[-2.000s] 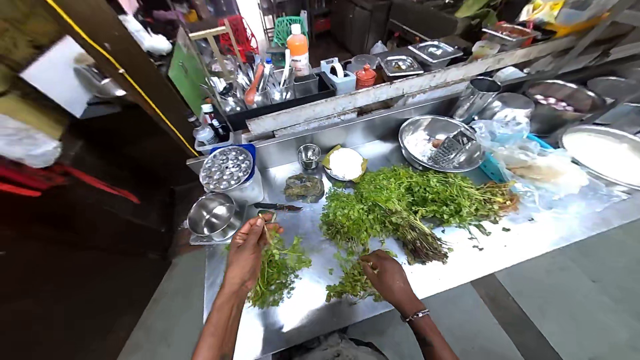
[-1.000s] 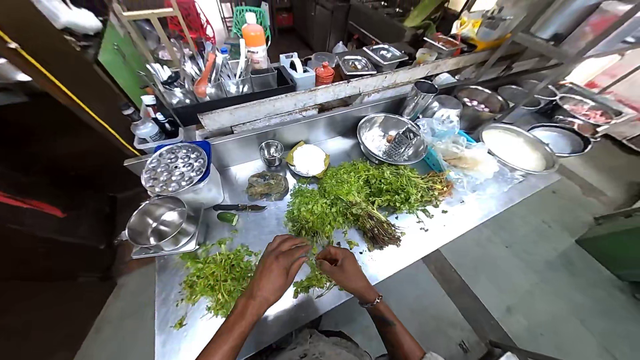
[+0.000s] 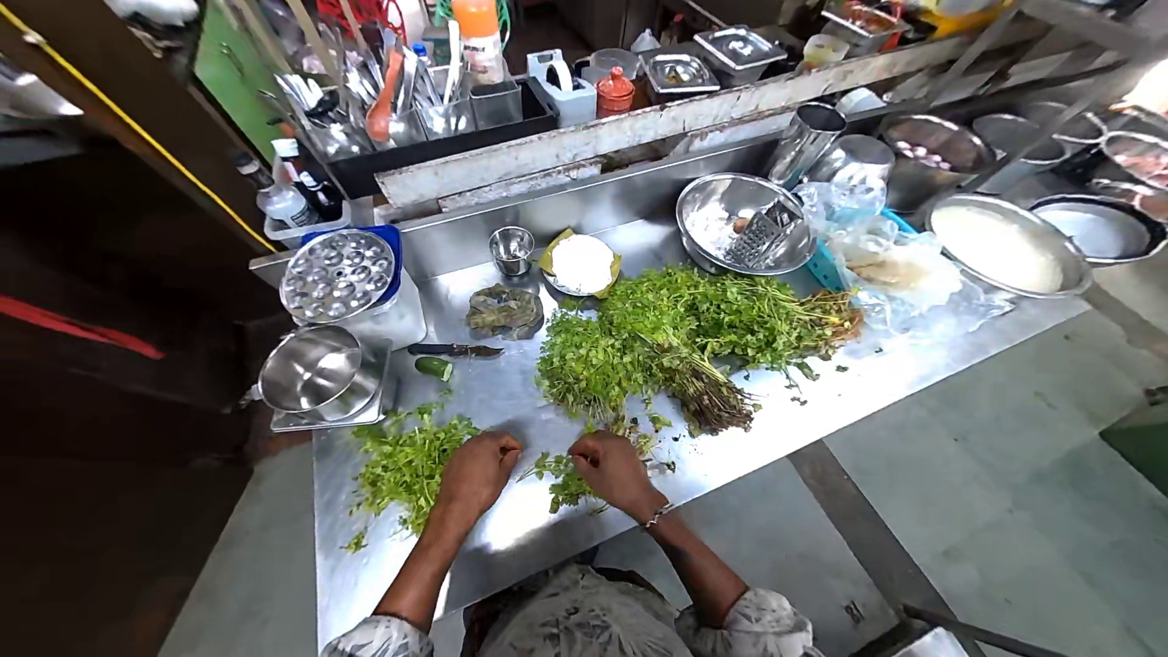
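My left hand (image 3: 481,467) is over the steel counter (image 3: 511,538), its fingers curled; whether anything is pinched in them is not clear. Just left of it lies a loose pile of picked coriander (image 3: 406,465). My right hand (image 3: 613,467), with a bracelet at the wrist, has its fingertips closed on a coriander sprig (image 3: 547,465), near small scattered leaves. Behind it rest large bunches of leafy coriander (image 3: 657,338), with brown roots and stems (image 3: 712,392) pointing toward the front edge. A dark-handled knife (image 3: 454,349) and a cut piece of cucumber (image 3: 433,368) lie at the left.
At the left are a steel pot (image 3: 315,370) and a round moulded pan (image 3: 338,276) on a container. Along the back stand a steel cup (image 3: 512,250), a bowl of white food (image 3: 582,265) and a bowl with a grater (image 3: 744,224). Plastic bags (image 3: 912,269) lie at the right.
Both hands were close together one second ago; now they are apart, the left one nearer the leaf pile. Two seconds ago the left hand was above that pile. The view has shifted.
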